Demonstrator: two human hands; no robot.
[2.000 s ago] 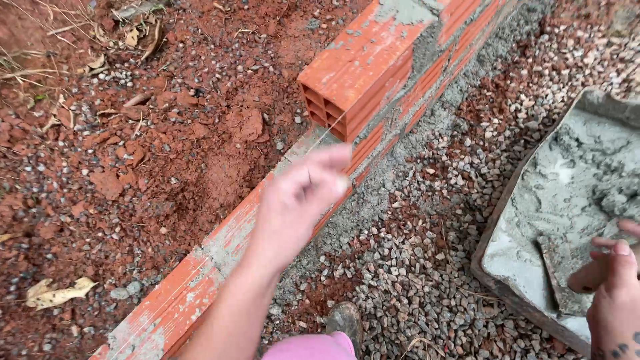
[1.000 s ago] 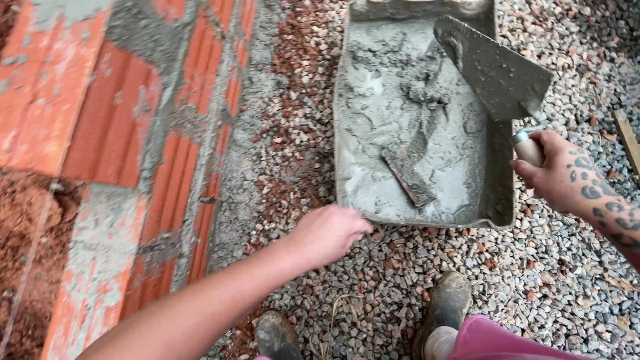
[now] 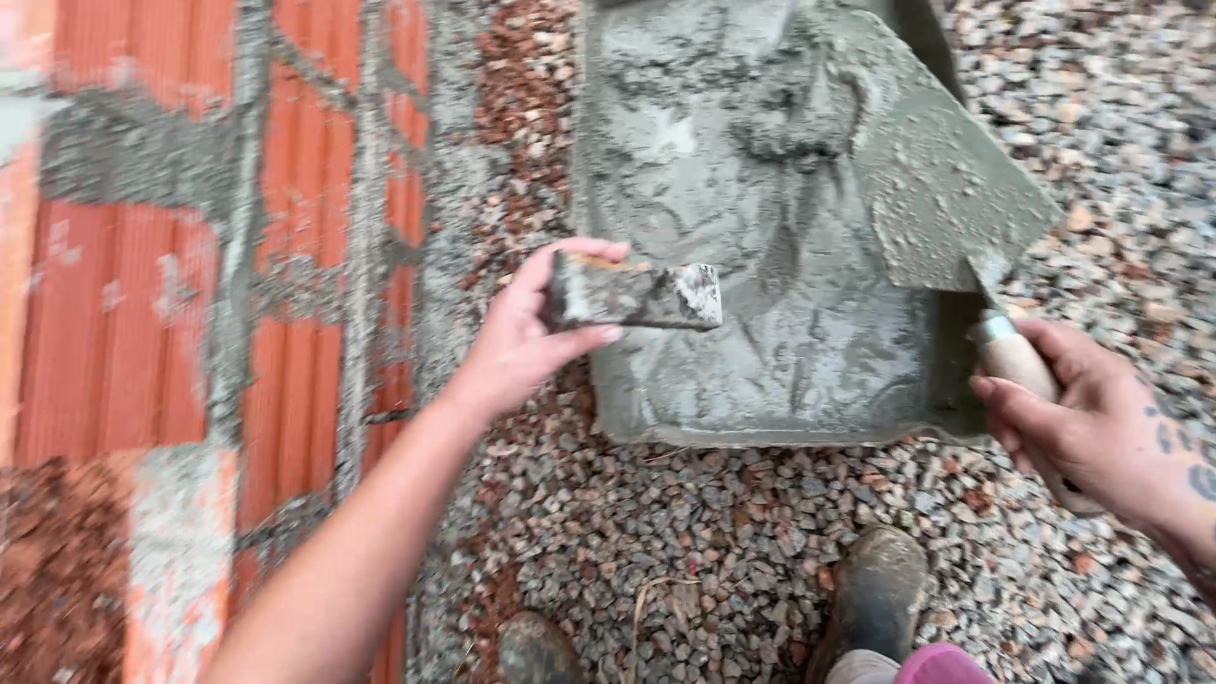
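Between the thumb and fingers of my left hand (image 3: pixel 532 332) is a short, mortar-smeared block (image 3: pixel 636 294), perhaps of wood, above the left part of the mortar tray (image 3: pixel 750 437). My right hand (image 3: pixel 1064 408) grips the pale handle of a bricklayer's trowel (image 3: pixel 950 171) at the tray's right side. The trowel's broad blade, coated with wet grey mortar, points up and left over the tray. Wet mortar (image 3: pixel 693 199) covers much of the tray's floor, with a thicker lump near the upper middle.
A wall of ribbed orange hollow clay bricks (image 3: pixel 123 332) with grey mortar joints runs along the left. Gravel (image 3: pixel 684 541) surrounds the tray. My two muddy boots (image 3: pixel 874 589) stand at the bottom. Red soil (image 3: pixel 62 560) lies at the lower left.
My left hand has taken up the block, which lay in the tray mortar a second ago. The view has swung from the wall to the tray since the earliest frame.
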